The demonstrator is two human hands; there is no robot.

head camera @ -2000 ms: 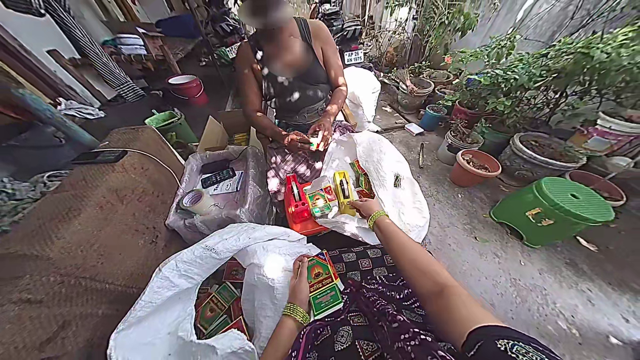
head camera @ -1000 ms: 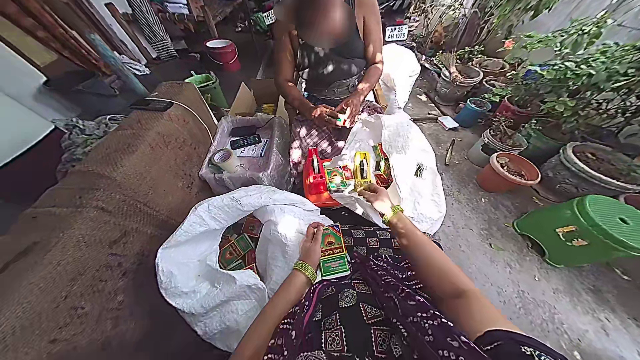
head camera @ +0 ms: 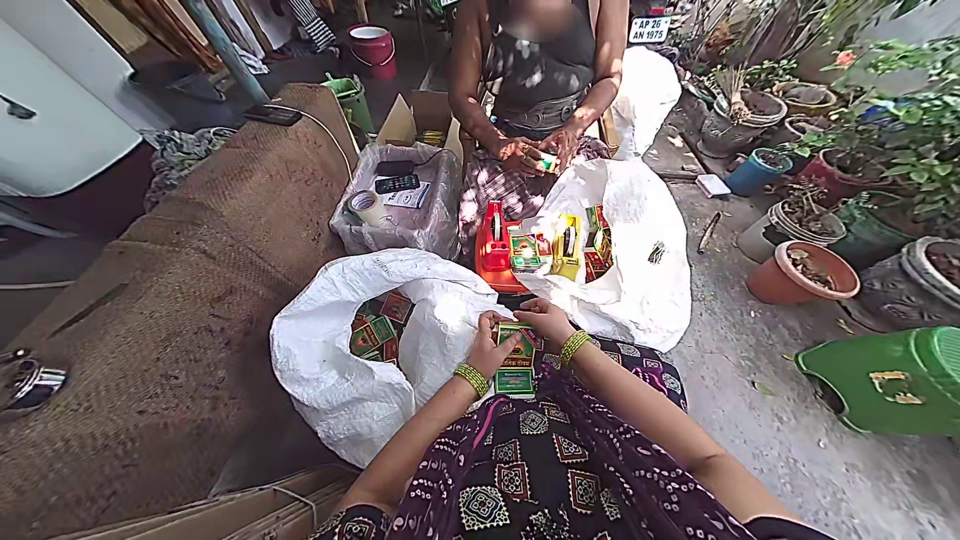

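My left hand (head camera: 495, 347) grips a small red and green printed packet (head camera: 517, 360) above my lap. At the packet's upper edge are the fingers of my right hand (head camera: 546, 321), touching it; what they pinch is too small to tell. Beyond the hands stand a red tape dispenser (head camera: 495, 251) and a yellow tape dispenser (head camera: 567, 247), with small printed boxes (head camera: 529, 251) between them. To the left, an open white woven sack (head camera: 322, 337) holds many similar packets (head camera: 375, 334). Another white sack (head camera: 649, 255) at the right holds more packets (head camera: 598, 251).
A person (head camera: 540, 82) sits opposite, holding a small packet. A plastic-lined crate (head camera: 405, 229) carries a tape roll (head camera: 366, 205) and a phone (head camera: 397, 184). Burlap matting (head camera: 202, 262) lies left; a green plastic stool (head camera: 885, 382) and plant pots (head camera: 802, 271) stand right.
My right hand has come back from the yellow tape dispenser to the packet in my left hand. The view has shifted.
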